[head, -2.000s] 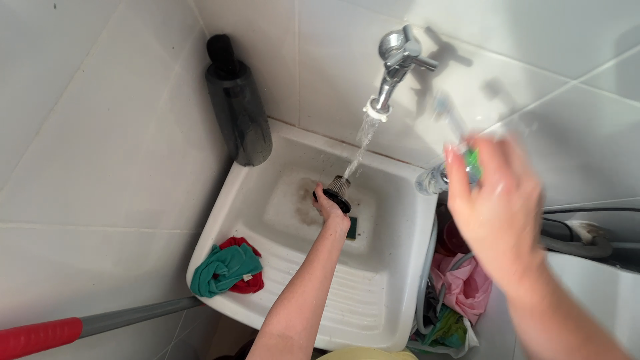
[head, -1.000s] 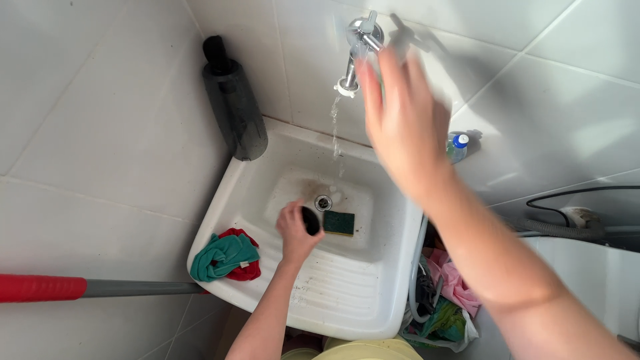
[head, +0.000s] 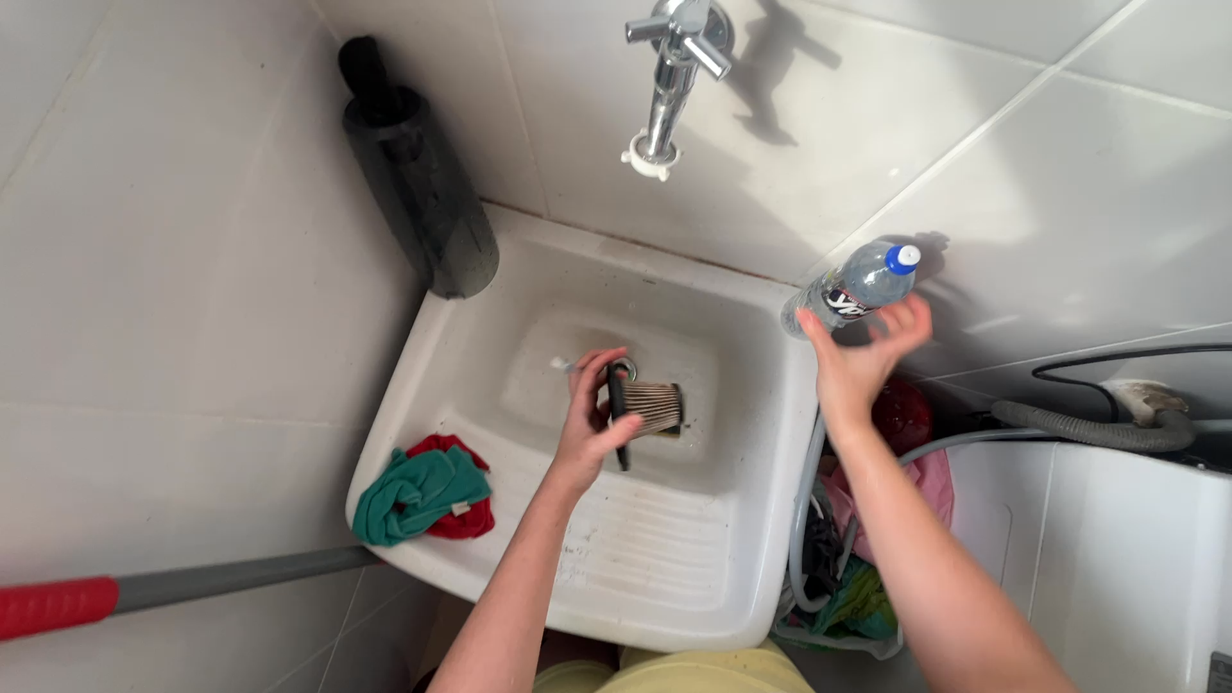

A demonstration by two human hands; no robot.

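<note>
My left hand (head: 592,423) grips the black rim of a pleated filter (head: 653,407) over the basin of a white laundry sink (head: 712,568). Part of a sponge (head: 671,433) shows below the filter, which hides the rest. My right hand (head: 861,361), fingers spread, is beside a clear plastic Ypê bottle (head: 852,284) with a blue and white cap on the sink's back right corner; whether it touches the bottle is unclear. Above the basin, no water runs from the chrome tap (head: 666,96).
A dark cylindrical container (head: 423,192) stands at the back left corner. Teal cloth (head: 419,496) and red cloth (head: 470,510) lie on the left rim. A red-and-grey pole (head: 231,582) reaches the sink's left. Right are a bag of cloths (head: 866,597), a grey hose (head: 1107,428) and a white appliance (head: 1136,549).
The water that ran from the tap has stopped. My right hand has moved from the tap down to the bottle. The filter in my left hand has turned, with its pleats now facing right.
</note>
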